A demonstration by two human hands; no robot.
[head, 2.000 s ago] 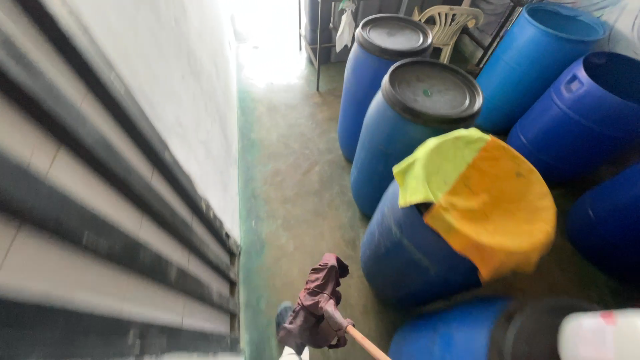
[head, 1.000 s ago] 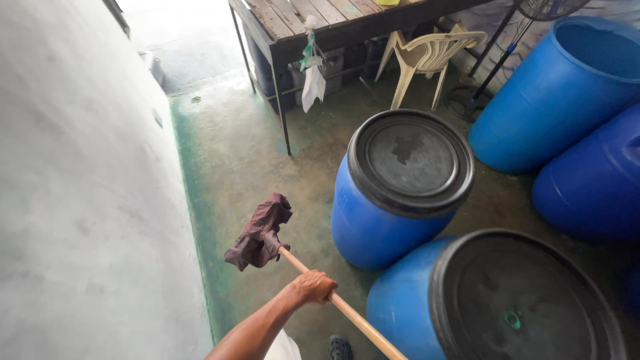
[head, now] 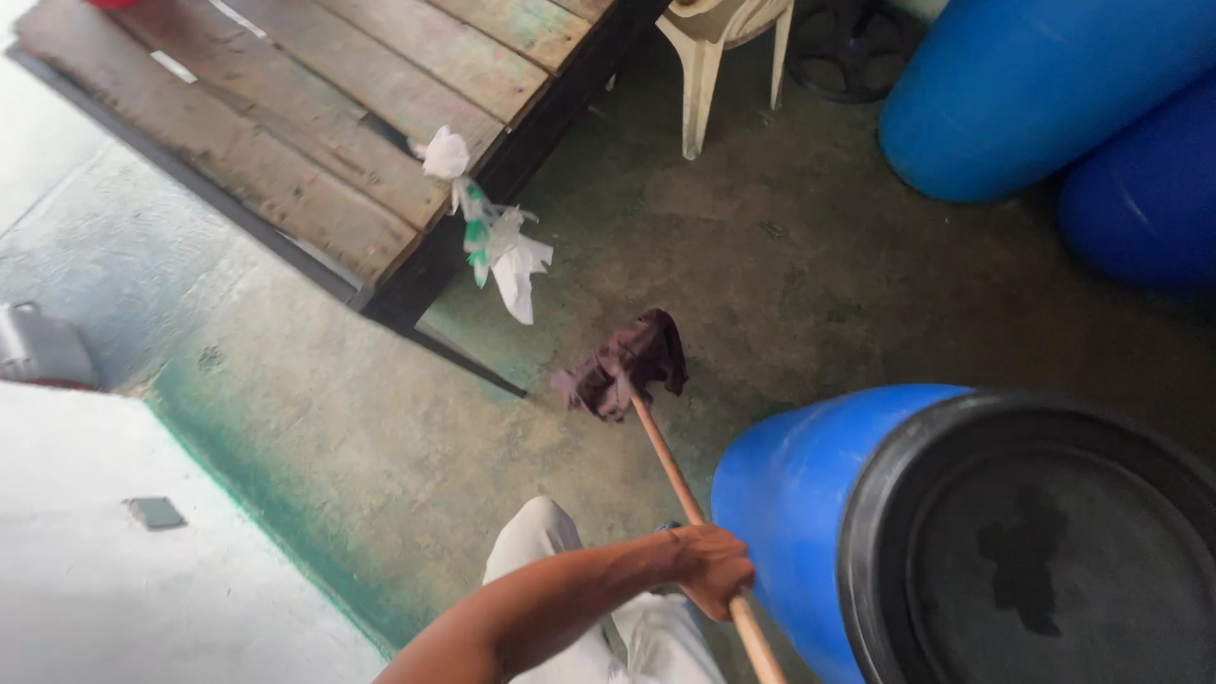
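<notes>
My left hand (head: 714, 572) is closed around a wooden pole (head: 670, 465), which slants from the bottom edge up toward the middle of the view. A dark purple cloth (head: 632, 366) is bunched over the far end of the pole and rests on the concrete floor, just right of the foot of a table leg. Close to my left hand, on its right, stands a blue plastic drum (head: 793, 503) with a black lid (head: 1064, 560) that bears a dark wet-looking patch. My right hand is out of view.
A slatted wooden table (head: 313, 123) fills the upper left, with white and green plastic bags (head: 518, 271) hanging at its corner. Behind are a cream plastic chair (head: 701, 76) and blue drums (head: 1026, 95). A white wall (head: 114, 589) borders the lower left.
The view has moved forward along the floor toward the table. The cloth-covered pole end, earlier near the wall, is now beside the table leg. My left hand still grips the pole.
</notes>
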